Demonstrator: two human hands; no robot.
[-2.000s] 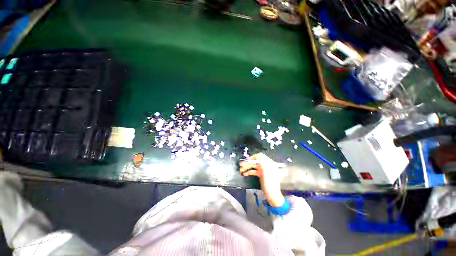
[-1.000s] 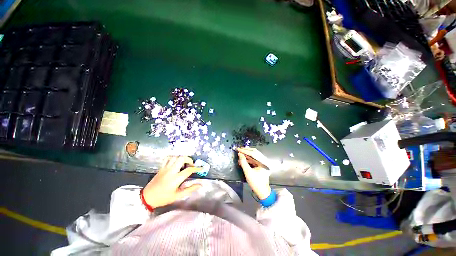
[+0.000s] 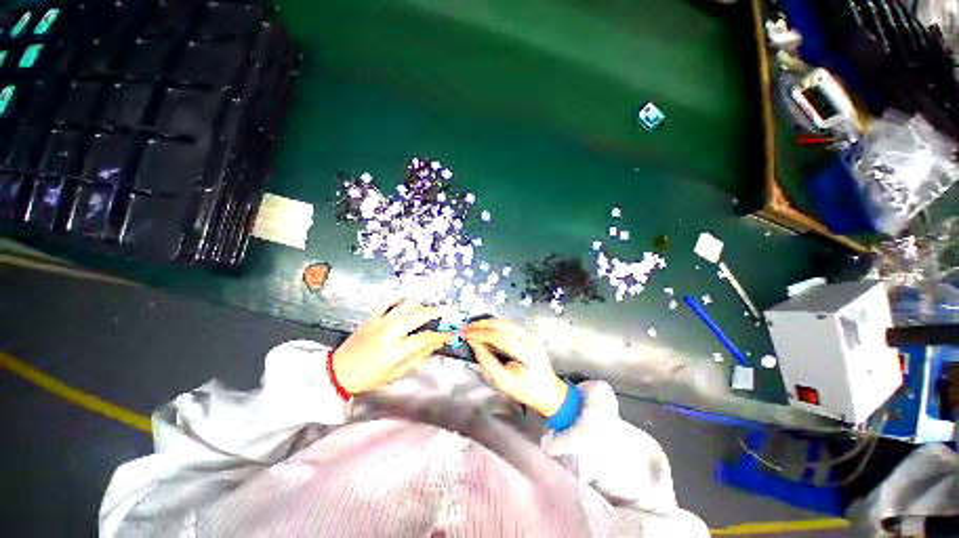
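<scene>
My left hand point(image 3: 389, 349) and my right hand point(image 3: 513, 363) meet at the bench's front edge. Between their fingertips is a small light-blue piece point(image 3: 454, 334), mostly covered by the fingers. My left hand holds it, and my right fingertips touch its right side. Whether the right hand also pinches a tiny part cannot be told. A pile of small white pieces point(image 3: 421, 236) lies just beyond the hands. A pile of fine black parts point(image 3: 563, 278) lies right of it, then a smaller white scatter point(image 3: 631, 273). Another light-blue piece point(image 3: 650, 116) lies farther back.
Black stacked trays point(image 3: 137, 126) stand at left beside a cream card point(image 3: 284, 220) and a brown piece point(image 3: 315, 276). At right are a blue stick point(image 3: 716, 330), a pale-headed thin stick point(image 3: 739, 291), a white box point(image 3: 838, 347), a wood-edged holder point(image 3: 773, 137) and a plastic bag point(image 3: 899, 173).
My left hand came into view with the light-blue piece. My right hand has moved left from the black pile to that piece. The view has shifted, moving the bench things.
</scene>
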